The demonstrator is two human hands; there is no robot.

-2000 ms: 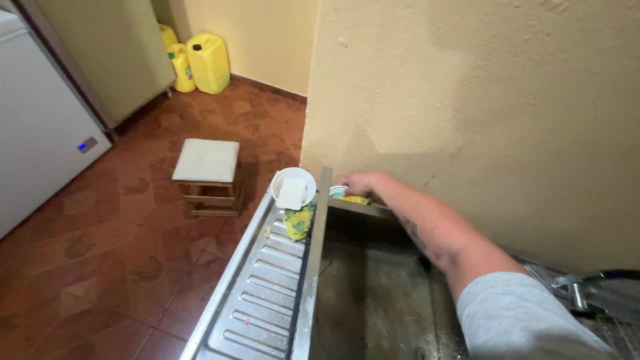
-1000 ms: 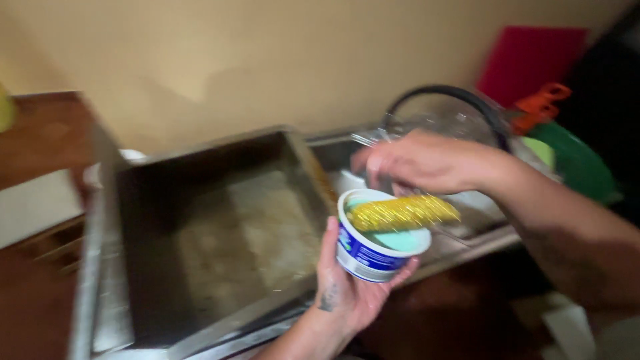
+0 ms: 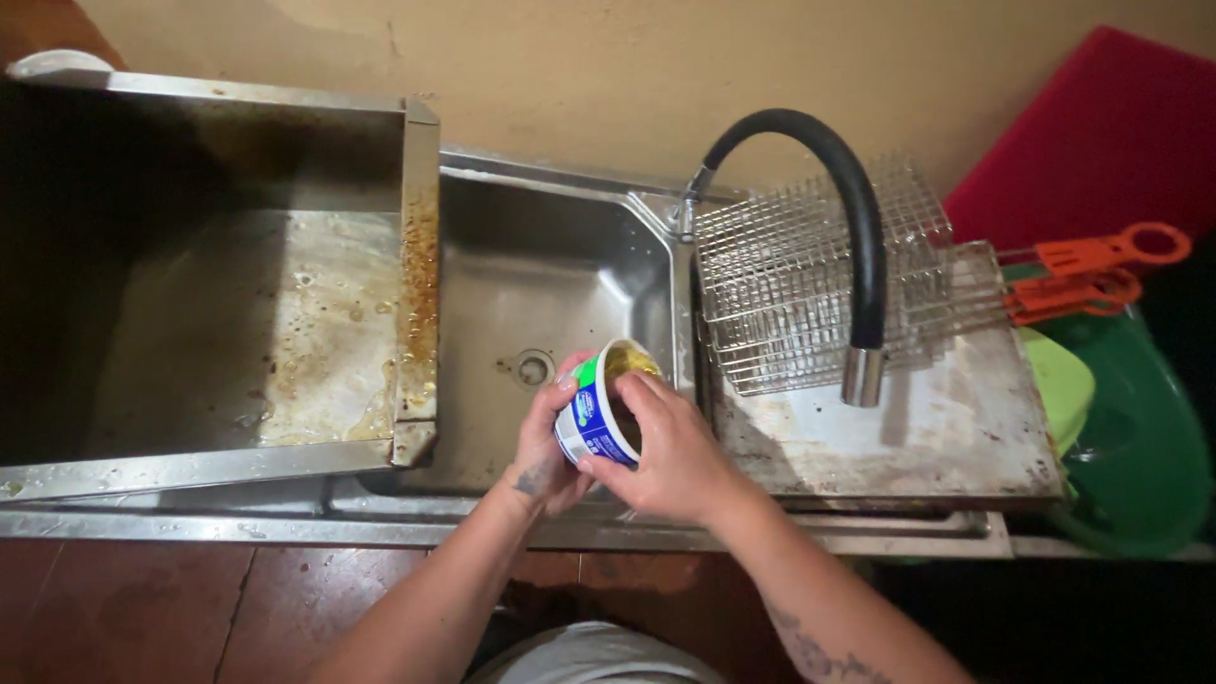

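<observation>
My left hand [image 3: 549,418] is closed around a round plastic tub [image 3: 587,413] with a blue, white and green side, tilted above the steel sink basin [image 3: 513,285]. A yellow scouring pad [image 3: 627,359] shows inside the tub's mouth. My right hand [image 3: 665,437] reaches over the rim, its fingers inside against the pad and its thumb at the lower rim; the hand hides most of the tub's contents. Left of the basin stands a large steel container [image 3: 418,285] with brown, greasy residue on its edge. The drain [image 3: 532,369] lies behind my left hand.
A black flexible faucet [image 3: 860,218] arches over wire frying baskets [image 3: 788,285] with orange handles [image 3: 1111,247], resting on a stained metal sheet [image 3: 893,446]. Farther right are a green basin [image 3: 1149,446], a light green container [image 3: 1054,385] and a red board [image 3: 1083,152].
My right hand was above the tub, the yellow pad lying across its top, one second ago; now its fingers are in the tub with the pad. The view has swung right since two seconds ago.
</observation>
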